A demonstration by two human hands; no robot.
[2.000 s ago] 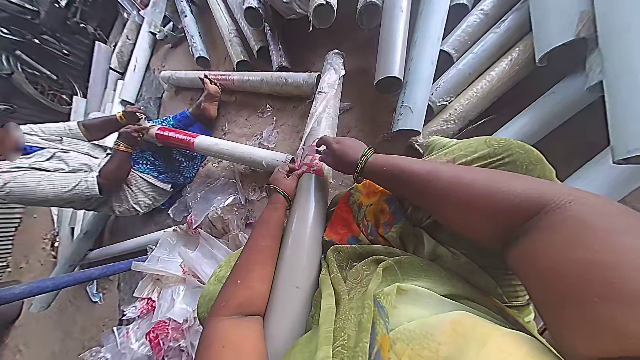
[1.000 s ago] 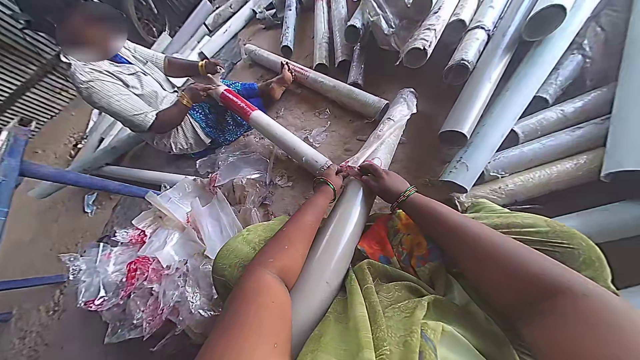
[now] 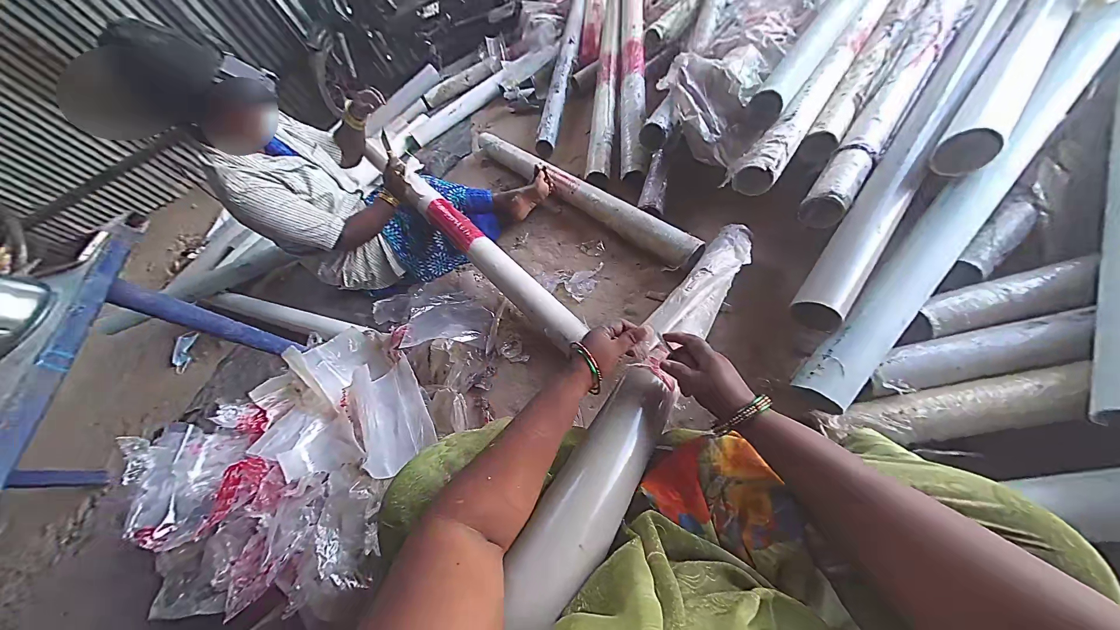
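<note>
A grey plastic pipe (image 3: pixel 595 490) lies across my lap and points away from me. Its near part is bare, while clear plastic film (image 3: pixel 700 280) with red print covers the far part. My left hand (image 3: pixel 617 346) pinches the bunched edge of this film on the pipe's left side. On the right side, my right hand (image 3: pixel 704 372) has its fingers on the same bunched film, close to the left hand. The fingertips are partly hidden by the film. Beyond my left hand is a white pipe with a red printed band (image 3: pixel 451 225), held by another person.
Crumpled plastic film (image 3: pixel 289 472) is heaped at the left. The co-worker (image 3: pixel 297 201) sits on the ground at the upper left. Wrapped and bare pipes (image 3: pixel 884 227) lie at the right and top. Another pipe (image 3: pixel 604 201) lies ahead, and a blue metal bar (image 3: pixel 201 317) is at the left.
The bare grey stretch of the pipe below my hands shows throughout, with the film bunched at my fingers. The co-worker's near hand has lifted off the banded pipe. The view has shifted left.
</note>
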